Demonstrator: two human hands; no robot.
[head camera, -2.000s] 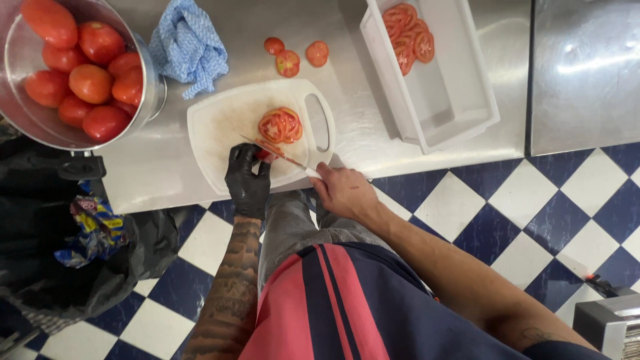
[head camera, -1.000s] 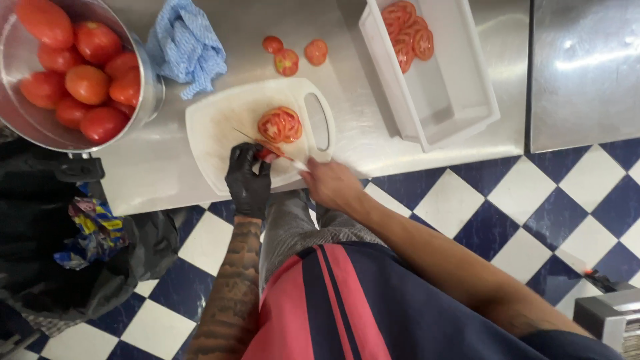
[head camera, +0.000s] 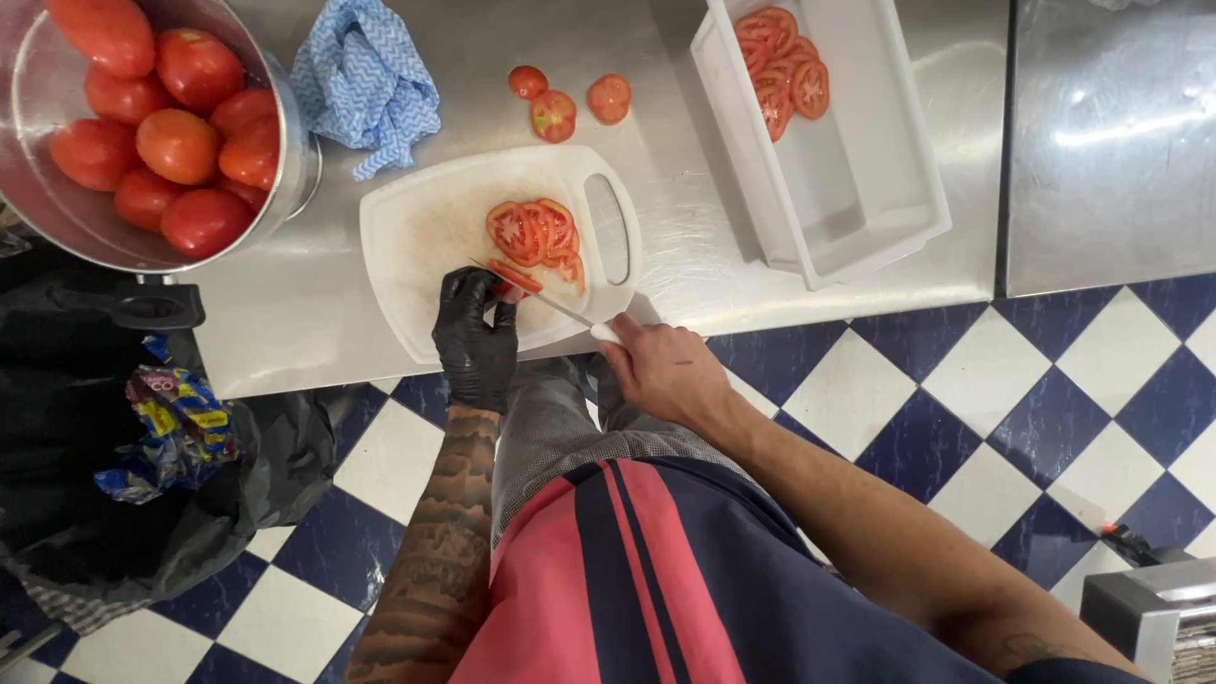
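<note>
My left hand (head camera: 475, 332), in a black glove, holds a piece of tomato (head camera: 509, 289) at the near edge of a white cutting board (head camera: 418, 218). In my bare right hand (head camera: 670, 366) is the white handle of a knife (head camera: 567, 312). Its thin blade lies across the tomato, beside my left fingertips. Overlapping tomato slices (head camera: 534, 231) rest on the board just beyond the blade. Three tomato ends (head camera: 554, 116) lie on the steel counter past the board.
A metal pot (head camera: 285, 171) of whole tomatoes (head camera: 178, 146) stands at left, beside a blue patterned cloth (head camera: 366, 85). A white plastic container (head camera: 917, 142) at right holds tomato slices (head camera: 784, 66). Below the pot, a black-lined bin (head camera: 47, 475) holds crumpled wrappers (head camera: 180, 427).
My right hand and the knife have shifted slightly against the tomato. My left hand stays in nearly the same place.
</note>
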